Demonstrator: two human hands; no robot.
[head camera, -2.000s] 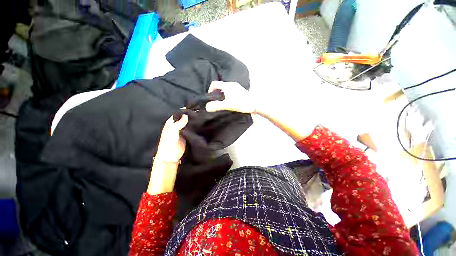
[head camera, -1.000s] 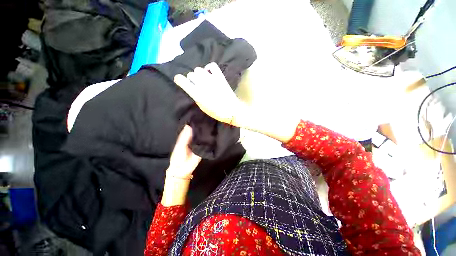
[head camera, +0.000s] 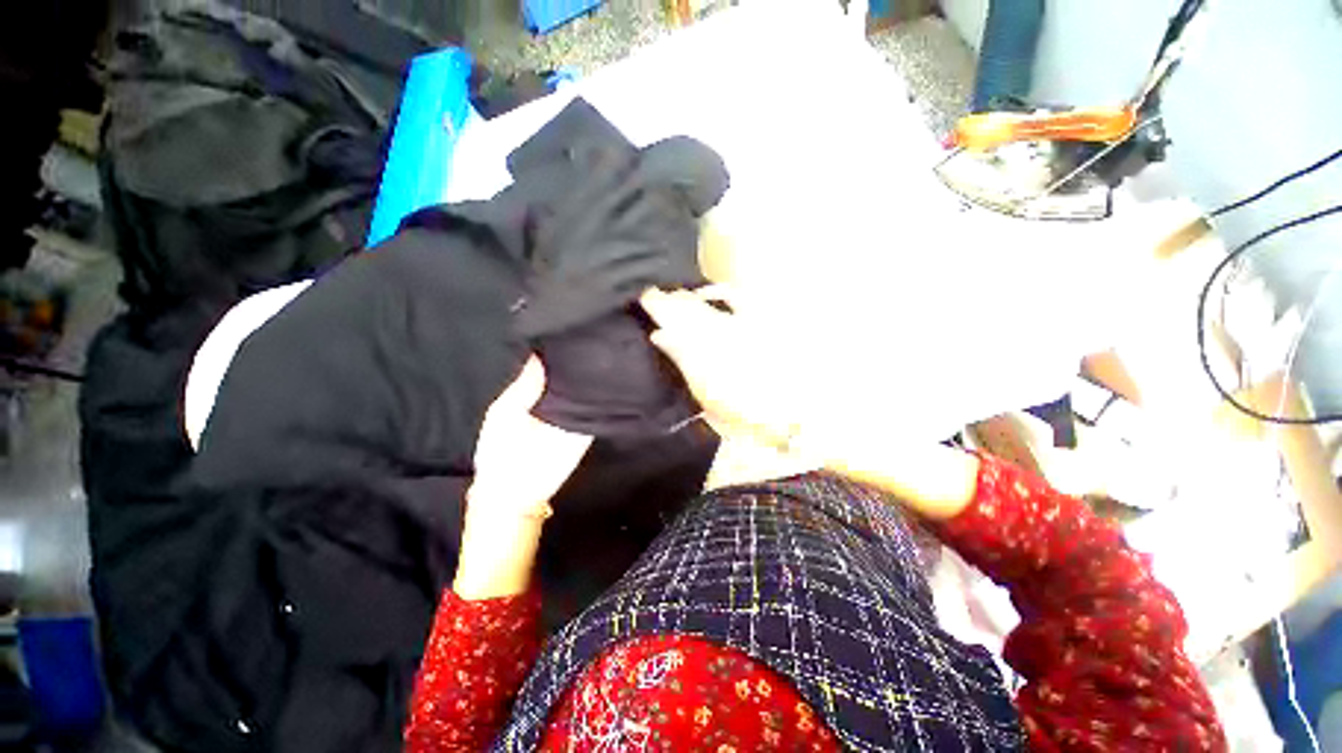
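A black garment (head camera: 383, 353) is spread over the left part of the white-covered pressing table (head camera: 824, 191). A narrower bunched part of it lies at the centre, with a flat straight-edged end at the top. My left hand (head camera: 523, 449) is at the near edge of this part, its fingers partly hidden by the cloth, and it holds the edge. My right hand (head camera: 721, 353) is at the right edge of the same part, with fingertips pinching the cloth.
A steam iron with an orange handle (head camera: 1045, 130) rests at the upper right, with cables running up from it. A blue box edge (head camera: 420, 140) is at the upper left. Black garments (head camera: 236, 191) are heaped at left. A cardboard box (head camera: 1303, 515) is at the right.
My right hand has come back from lying over the cloth and is now lower, at its right edge. The central part of the garment lies flatter. My left hand stays at the near edge.
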